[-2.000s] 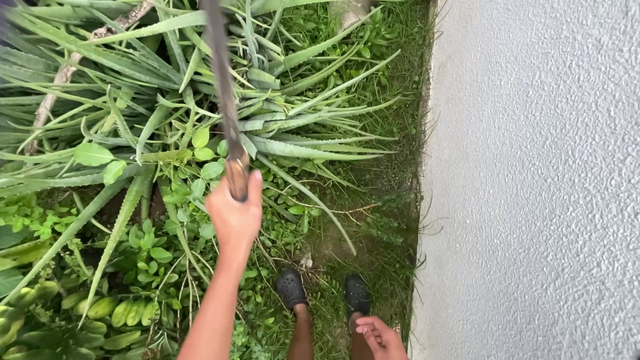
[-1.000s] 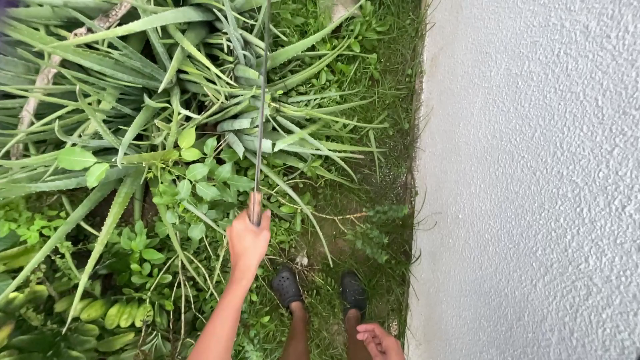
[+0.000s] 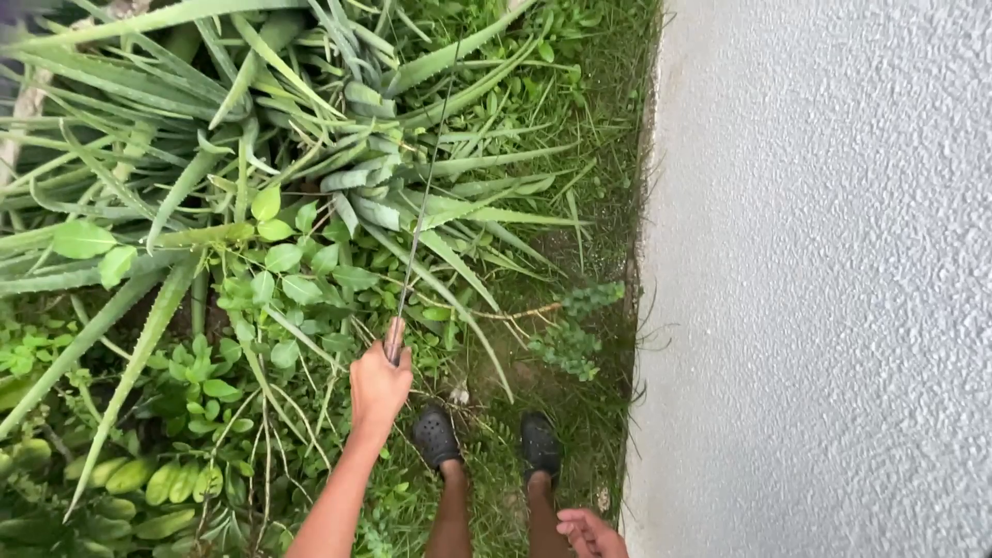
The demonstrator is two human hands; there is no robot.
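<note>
My left hand [image 3: 380,384] is closed round the wooden handle of a long thin-bladed tool [image 3: 422,205], likely a machete seen edge-on. Its blade points up and slightly right, over the thick toothed leaves of an aloe plant [image 3: 372,174]. Several leaves by the blade have blunt, cut-looking ends. At the bottom right, my right hand [image 3: 590,533] hangs near the wall with fingers loosely curled, and nothing shows in it. A leafy twig [image 3: 577,325] lies on the ground right of the blade.
A rough white wall [image 3: 806,279] runs along the whole right side. My feet, in black clogs [image 3: 540,446], stand on a grassy strip [image 3: 496,473] beside it. Leafy low plants [image 3: 209,387] fill the lower left, and a pale branch [image 3: 31,101] lies at the upper left.
The blade was over the aloe further left and blurred two seconds ago; it now leans to the right. My left hand stays on the handle.
</note>
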